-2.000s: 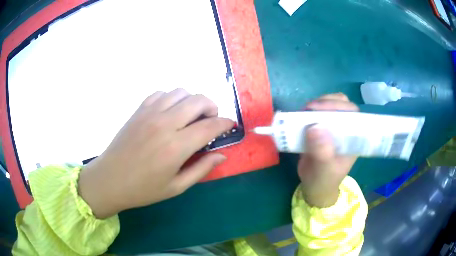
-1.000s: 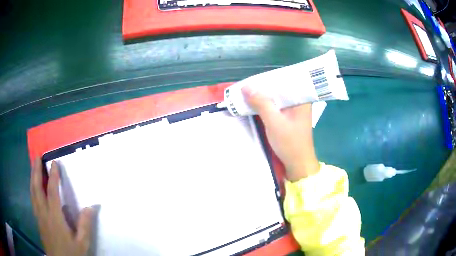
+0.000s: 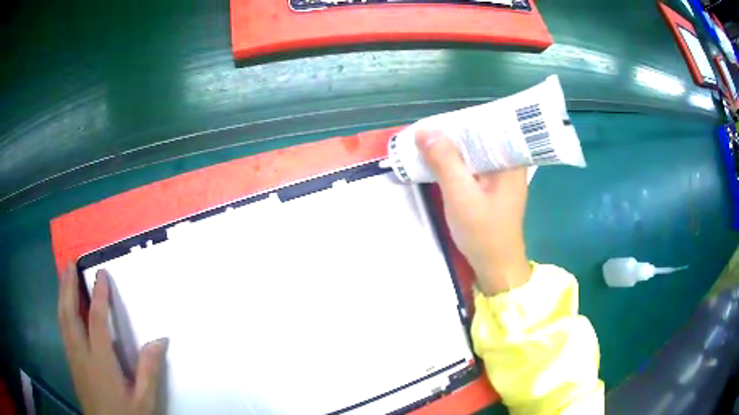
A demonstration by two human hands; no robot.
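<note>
A display panel [image 3: 284, 300], white with a thin black border, lies in a red foam tray [image 3: 219, 190]. My right hand [image 3: 482, 215] is closed on a white adhesive tube [image 3: 494, 134] with a barcode; its nozzle touches or is just over the black border near the panel's upper right corner. My left hand [image 3: 109, 348] rests with spread fingers on the panel's left edge and the tray rim, holding nothing visible; its lower part is cut off by the picture's edge.
A translucent needle-tip bottle [image 3: 628, 272] lies on the green bench [image 3: 632, 203] at the right. Another red foam tray [image 3: 389, 32] with a panel is at the back. More red trays [image 3: 685, 49] stand at the far right. A pale piece shows partly behind my right hand.
From two seconds ago, my left hand has gone from the lower right corner to the left edge, and the tube to the upper right corner. Since one second ago, the tube is nearly still.
</note>
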